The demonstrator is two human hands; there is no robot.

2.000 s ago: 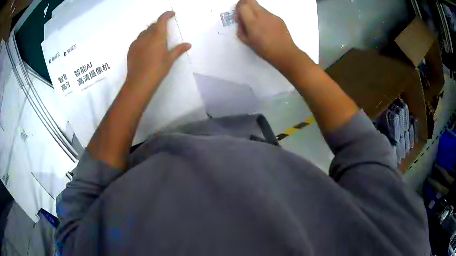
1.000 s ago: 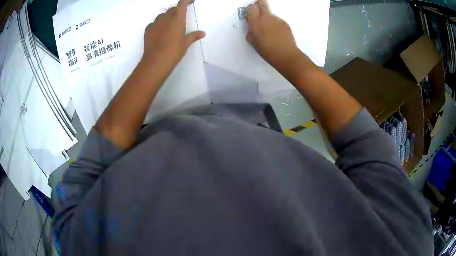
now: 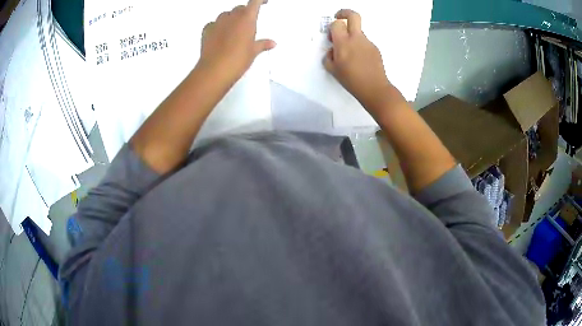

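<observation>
A large white box blank point(image 3: 159, 89) with dark Chinese print at its left part lies flat in front of me, washed out by glare. My left hand point(image 3: 233, 38) rests on its middle, fingers extended and thumb apart, holding nothing. My right hand point(image 3: 352, 54) is on its right part, fingers bent, fingertips beside a small grey printed patch or label point(image 3: 327, 24). Whether the fingers pinch anything is not clear. The far edge of the blank is cut off by the picture's top.
More white blanks point(image 3: 38, 127) with stepped edges lie at the left. A green mat edge point(image 3: 485, 16) shows at the far right. An open brown carton point(image 3: 472, 127) with small grey-white items stands at the right. A blue bin point(image 3: 545, 242) is beyond it.
The view has shifted, so the blank and both hands appear further right. The right hand's fingers are more curled beside the grey patch. The left hand stays spread on the blank.
</observation>
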